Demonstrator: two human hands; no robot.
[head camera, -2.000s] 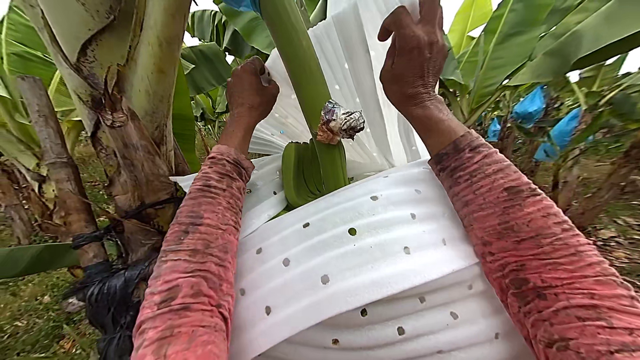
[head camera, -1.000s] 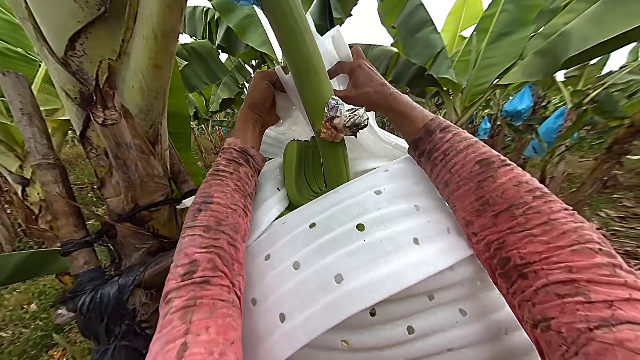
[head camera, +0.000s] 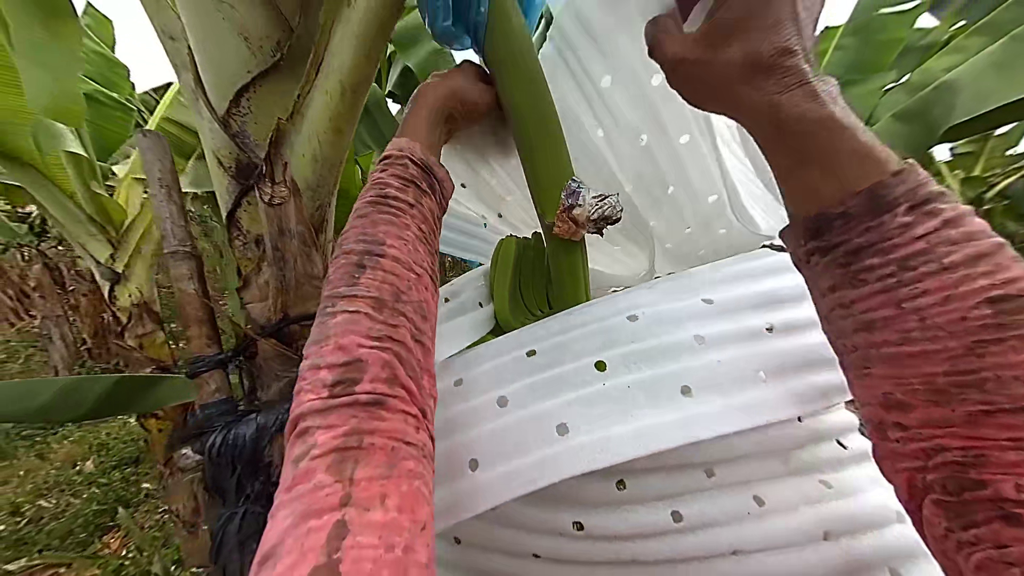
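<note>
A thick green banana bunch stalk (head camera: 532, 136) runs down the middle, with a crumpled piece of foil or plastic (head camera: 588, 210) on its side. Green bananas (head camera: 520, 280) show beside its lower part. White perforated sheeting (head camera: 640, 368) wraps around the bunch below, and thinner white perforated sheeting (head camera: 640, 136) spreads behind the stalk. My left hand (head camera: 458, 100) is closed on that thin sheeting, left of the stalk; its fingertips are hidden. My right hand (head camera: 740, 60) is raised at the upper right in front of the sheeting, partly cut off by the frame; whether it grips is unclear.
Bunched blue plastic (head camera: 452, 22) is around the stalk at the top. A banana plant trunk (head camera: 272, 160) and a brown pole (head camera: 180, 264), bound with black plastic (head camera: 240, 472), stand close on the left. A green leaf (head camera: 96, 396) juts in at the far left.
My hands, close together near the stalk a second ago, are now apart, the right one farther right and up. The thin white sheeting, gathered then, is spread wide behind the stalk.
</note>
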